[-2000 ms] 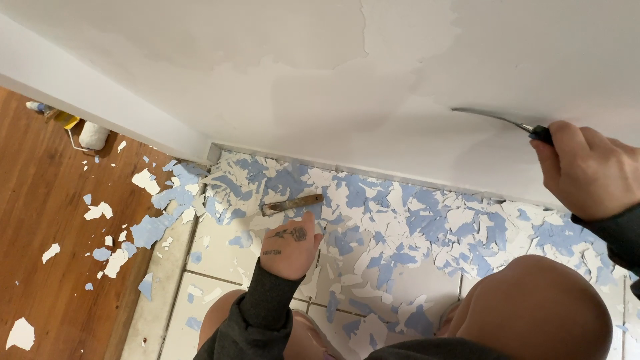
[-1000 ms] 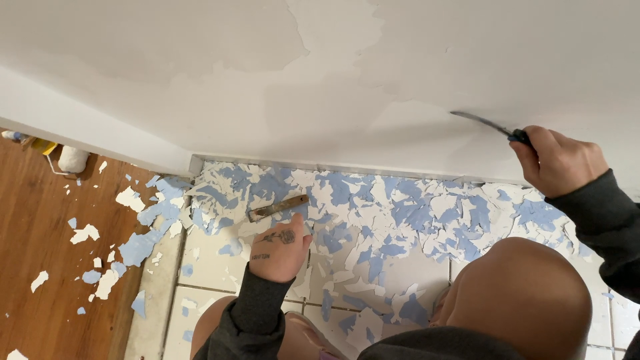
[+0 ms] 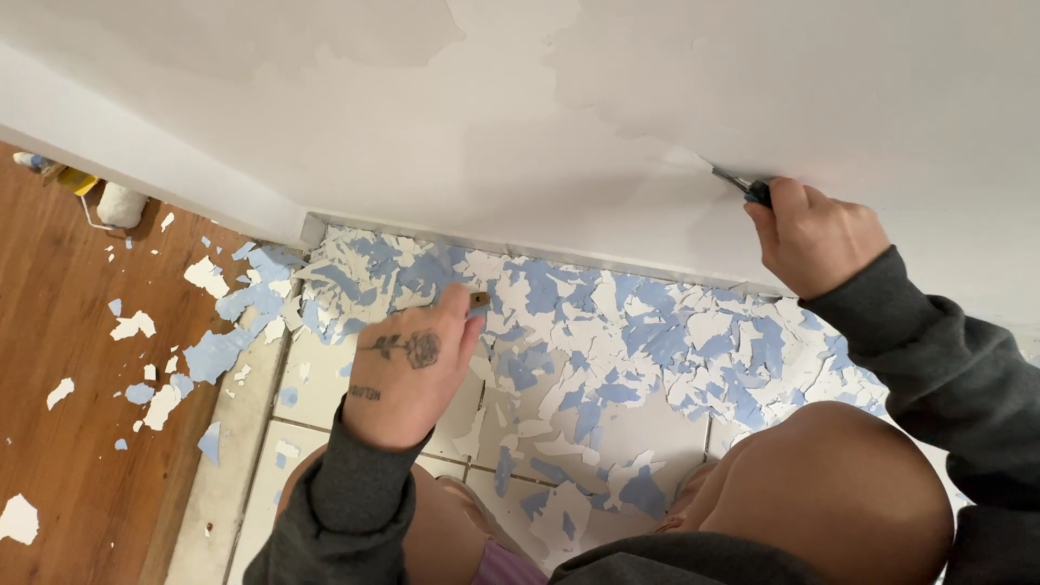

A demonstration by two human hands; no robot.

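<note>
My right hand (image 3: pixel 821 236) is closed around the dark handle of a scraper (image 3: pixel 735 180), its thin metal blade touching the pale painted wall (image 3: pixel 536 146). Beside the blade tip, a small edge of paint stands out from the wall. My left hand (image 3: pixel 413 366) grips a second tool with a worn handle (image 3: pixel 479 303); only the handle end with a hole shows, and the rest is hidden by the hand. It is held above the heap of blue and white paint flakes (image 3: pixel 650 325) along the foot of the wall.
A paint roller (image 3: pixel 122 205) and a yellow item (image 3: pixel 77 180) lie on the wood floor (image 3: pixel 73 366) at the left. A pale stone threshold (image 3: pixel 223 455) divides it from the white tiles (image 3: pixel 455 422). My bent knees are low in view; flakes also lie on the wood floor.
The tool in my left hand has turned, so its blade, seen earlier pointing left, is hidden. My right hand has tilted the scraper, whose blade now looks shorter.
</note>
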